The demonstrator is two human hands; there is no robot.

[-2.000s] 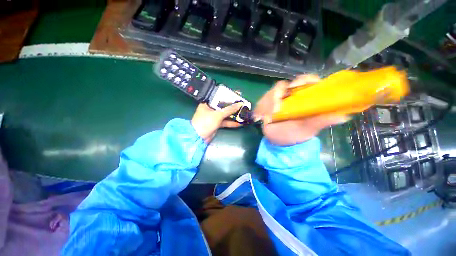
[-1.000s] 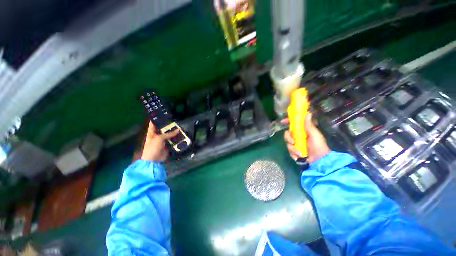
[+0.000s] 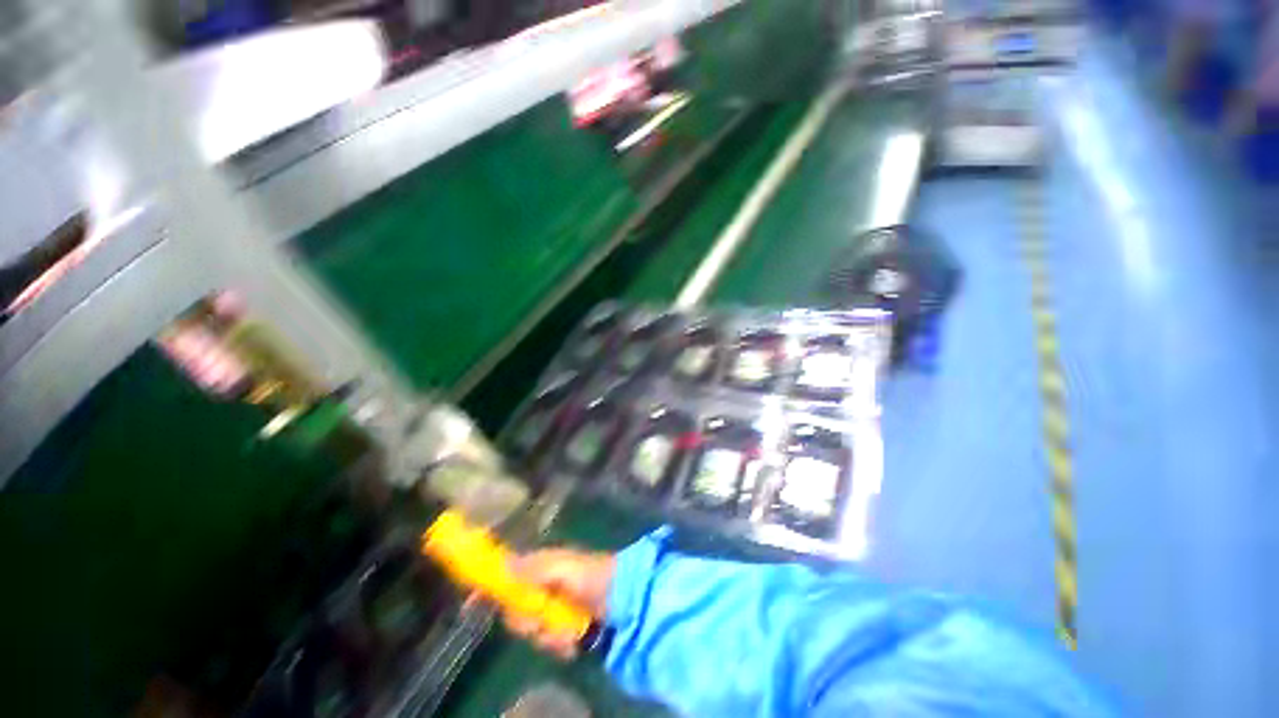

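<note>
My right hand (image 3: pixel 564 586), in a blue sleeve, is closed around the yellow electric screwdriver (image 3: pixel 502 572) at the lower middle; the picture is blurred. The screwdriver's dark end shows at the wrist side. My left hand and the flip phone are out of the picture. The screw dish (image 3: pixel 550 704) is cut off by the bottom edge, just below my right hand. The right blister tray (image 3: pixel 765 400) lies beyond the hand, with black phone units in two rows, several showing bright rectangles.
A pale post (image 3: pixel 302 316) slants down beside the screwdriver. The left blister tray (image 3: pixel 438 659) is blurred at the lower left. A small black fan (image 3: pixel 898 274) stands past the right tray. Blue floor with yellow-black tape (image 3: pixel 1055 463) lies at right.
The view has swung right and up, towards the floor and fan. My left hand and the phone have left the picture. My right hand still holds the screwdriver, now lower in view.
</note>
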